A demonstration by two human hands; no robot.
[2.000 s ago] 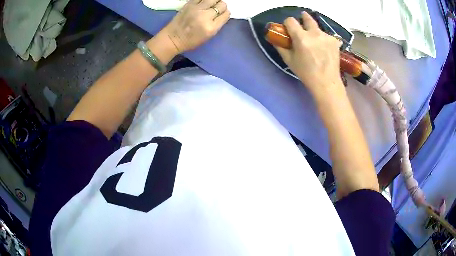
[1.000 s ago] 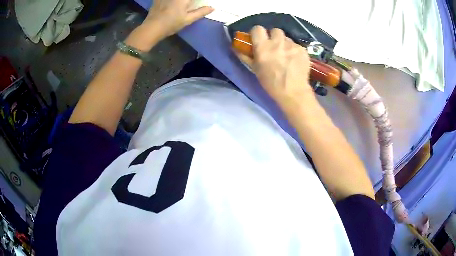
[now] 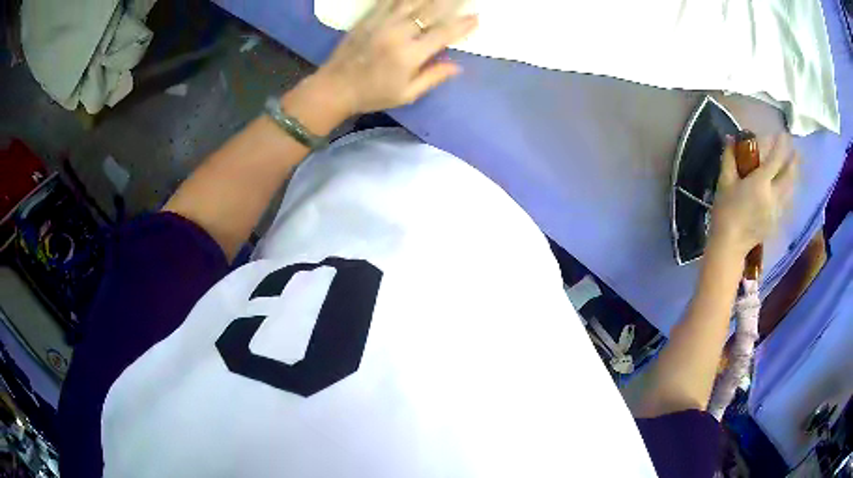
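Observation:
The cream garment point(image 3: 599, 42) lies across the top of the view, its long edge towards me. My left hand point(image 3: 397, 56) is at its near left edge, palm down, fingers apart, pinching nothing visible. The black triangular steam iron point(image 3: 701, 177) stands on the table cover to the right, clear of the garment, its tip towards the garment. My right hand point(image 3: 753, 196) is over the iron's orange-brown handle point(image 3: 746, 154), thumb on the left side. Its fingers are blurred and look stretched out to the right, so the grip is unclear.
The blue-violet table cover point(image 3: 524, 131) runs under the garment and iron. The wrapped hose point(image 3: 744, 336) drops from the iron at the right edge, near a brown board point(image 3: 795, 280). Pale cloth point(image 3: 84, 56) hangs at upper left. Scraps lie on the grey floor point(image 3: 187, 121).
The iron has moved right, off the garment's edge, and turned so its tip points away from me. My right hand went with it; its fingers look looser. My left hand has moved right.

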